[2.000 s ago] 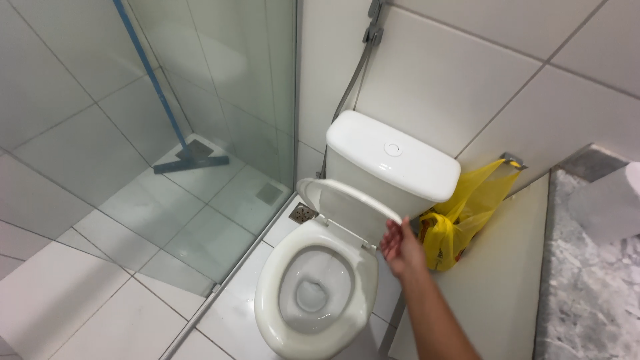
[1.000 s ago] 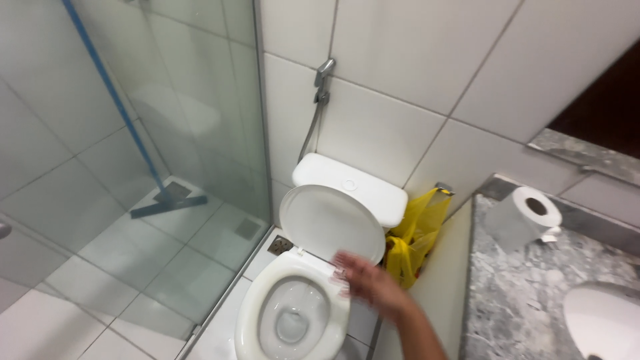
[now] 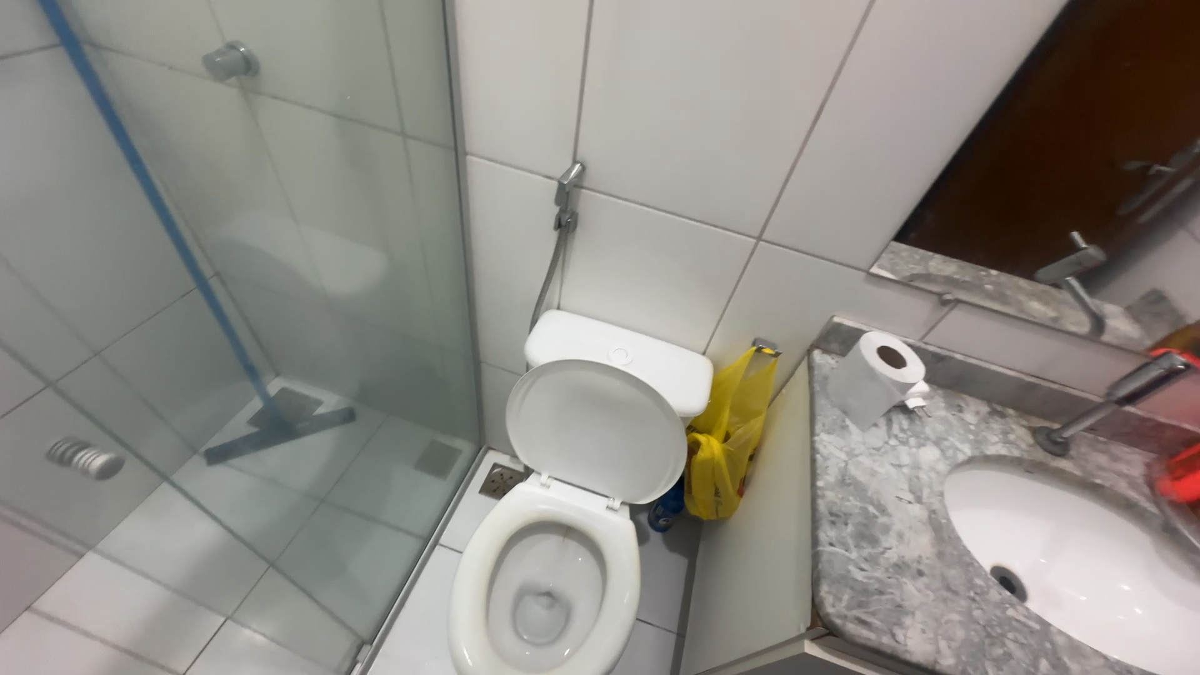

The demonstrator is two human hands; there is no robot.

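Observation:
Neither my left hand nor my right hand shows in the head view. The white toilet bowl (image 3: 544,600) stands at the lower middle, its seat down on the rim and water at its bottom. Its lid (image 3: 597,431) is raised and leans back against the cistern (image 3: 623,352), which has a round button on top. A bidet sprayer (image 3: 568,183) hangs on the tiled wall above, its hose running down behind the cistern. To the right of the lid, a yellow plastic bag (image 3: 727,445) hangs from a metal holder.
At left, a glass shower panel (image 3: 375,234) stands before a blue squeegee (image 3: 281,434). A marble counter (image 3: 872,534) at right bears a toilet paper roll (image 3: 872,380), a tap (image 3: 1111,403) and a white basin (image 3: 1078,562). A blue bottle (image 3: 667,506) stands behind the bowl.
A hand that held the lid's edge two seconds ago, then was apart from it, has left the view. The lid has gone from partly raised to leaning on the cistern. The view has swung right.

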